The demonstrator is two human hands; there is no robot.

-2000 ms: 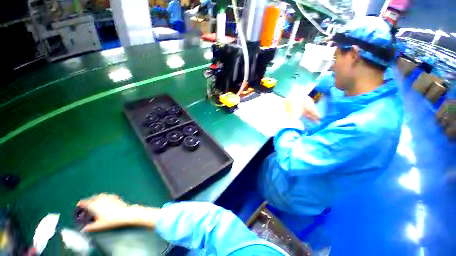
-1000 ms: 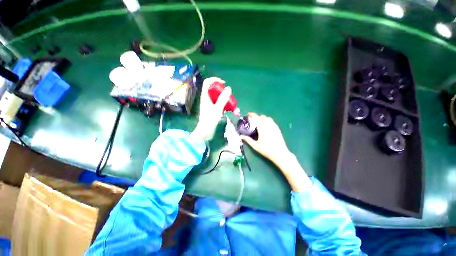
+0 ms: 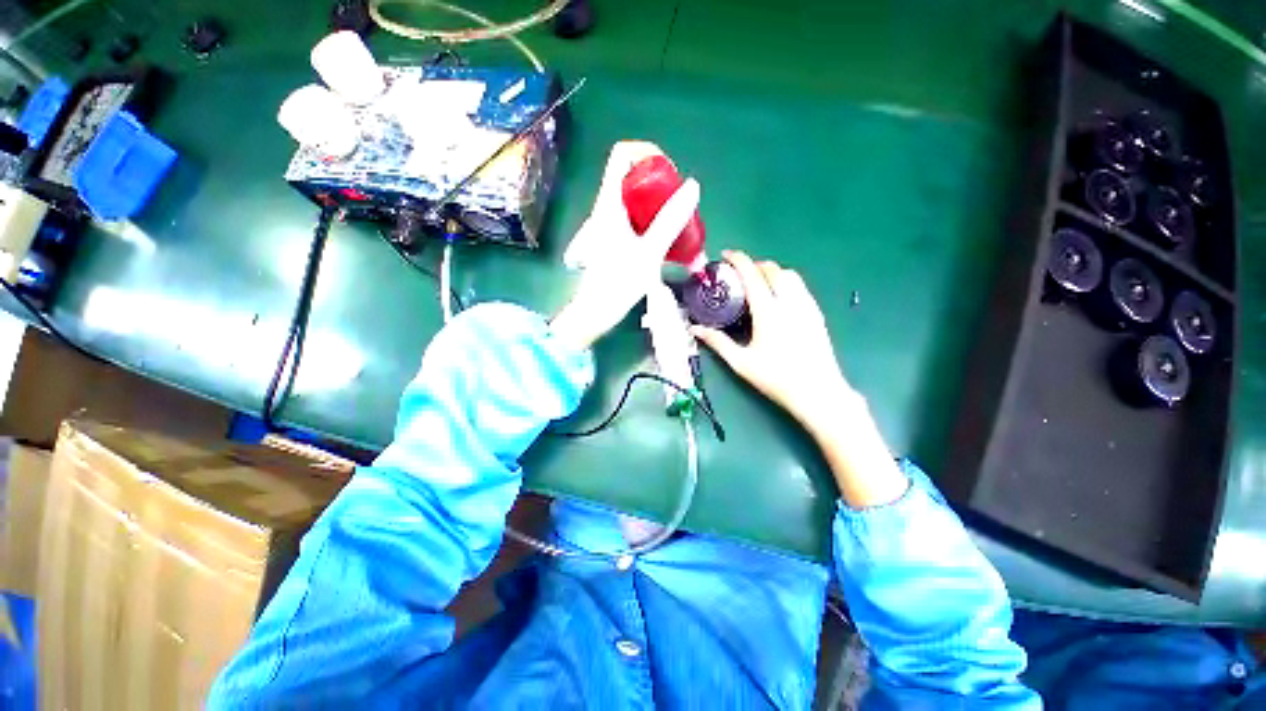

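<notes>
My left hand [image 3: 621,250] is closed around a red bottle [image 3: 653,197], tilted with its narrow tip at the ringed face of a round black part [image 3: 715,295]. My right hand [image 3: 785,333] holds that part by its right side, at or just above the green bench. A whitish syringe [image 3: 671,347] with a green fitting [image 3: 682,404] and a clear hose lies just below the bottle and left of the part. Its upper end is partly hidden by my left hand.
A black divided tray [image 3: 1016,403] with several round black parts stands at the right. A blue-grey controller [image 3: 542,181] with white cups on top stands at the upper left. A blue bin [image 3: 125,167] is far left, a carton [image 3: 153,570] lower left. A yellowish hose [image 3: 465,31] loops behind the controller.
The bottle tip has come onto the black part's face, and both hands sit slightly higher and further right in view. The view has shifted slightly. A thin black lead now shows across the controller.
</notes>
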